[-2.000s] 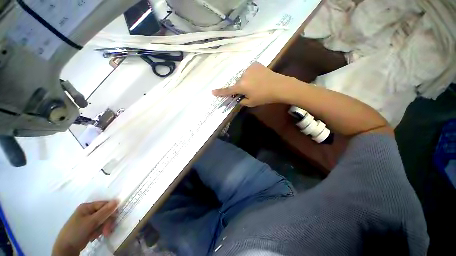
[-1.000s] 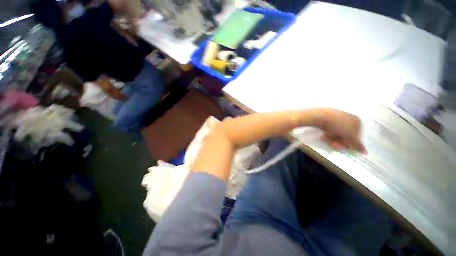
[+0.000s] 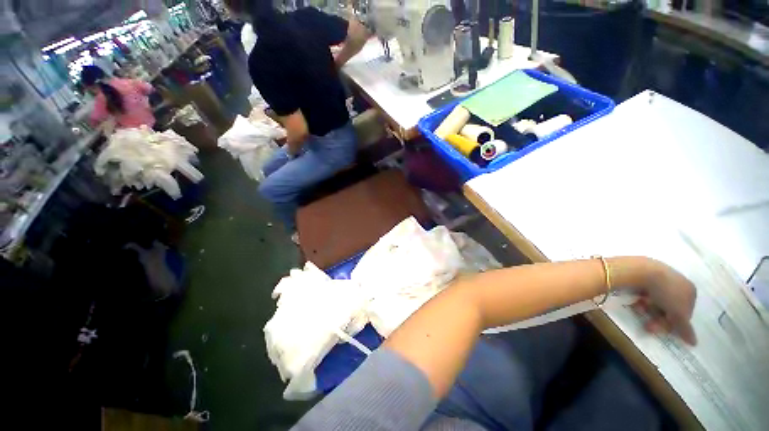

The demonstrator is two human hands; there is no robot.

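Note:
My left hand [image 3: 670, 295] is over the front edge of the white table at the right, fingers bent down and slightly blurred. A narrow white strip [image 3: 552, 317] runs under my forearm, past the wood-coloured table edge to this hand, which closes on it; the fingertips' grip is partly hidden. Printed ruler markings [image 3: 696, 370] lie along the table's front edge beside the fingers. Pale cut strips [image 3: 727, 282] lie behind them. A white fabric pile [image 3: 405, 269] sits left of my arm. My right hand is out of the picture.
A blue basket [image 3: 540, 160] with cones and a green flat piece stands at the table's far end. A brown surface [image 3: 362, 217] is beyond the fabric. A person in a dark top [image 3: 299, 71] sits at another machine [image 3: 422, 42]. Another person in pink [image 3: 126, 99] is farther back.
The view has swung left, away from the sewing machine and scissors, and my right hand has left it. My left hand has stayed near the ruler, with the strip now trailing from it.

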